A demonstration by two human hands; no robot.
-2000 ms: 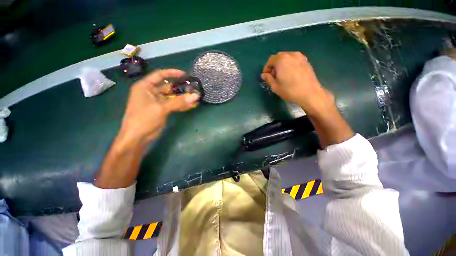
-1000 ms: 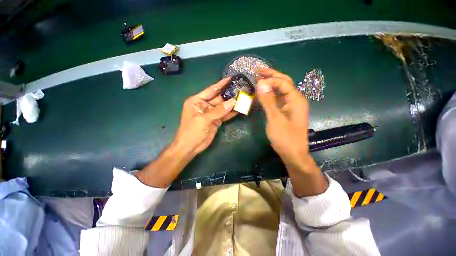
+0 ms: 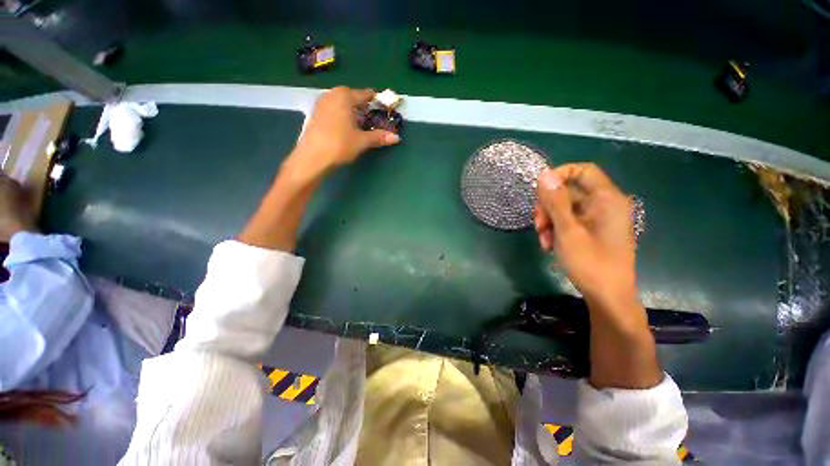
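Observation:
My left hand [image 3: 341, 129] is at the pale rail, its thumb and fingers around a small black electronic unit [image 3: 382, 119]. The unit's white battery [image 3: 389, 98] sticks up over the rail. My right hand [image 3: 587, 223] is raised by the right edge of the round screw tray [image 3: 506, 185], thumb and finger pinched together. No screw shows between them, though one could be too small to see. The black electric screwdriver [image 3: 669, 325] lies on the bench, partly behind my right wrist.
The loose screw pile [image 3: 638, 217] is mostly hidden by my right hand. Units lie on the belt: one left [image 3: 317, 57], one middle [image 3: 432, 59], one far right [image 3: 735, 81]. A white bag [image 3: 126, 125] lies far left. A person's blue sleeve [image 3: 45, 300] is at left.
My left hand has moved from in front of the tray to the unit at the rail. The unit it held is out of that hand. My right hand has moved away from it. The view has shifted.

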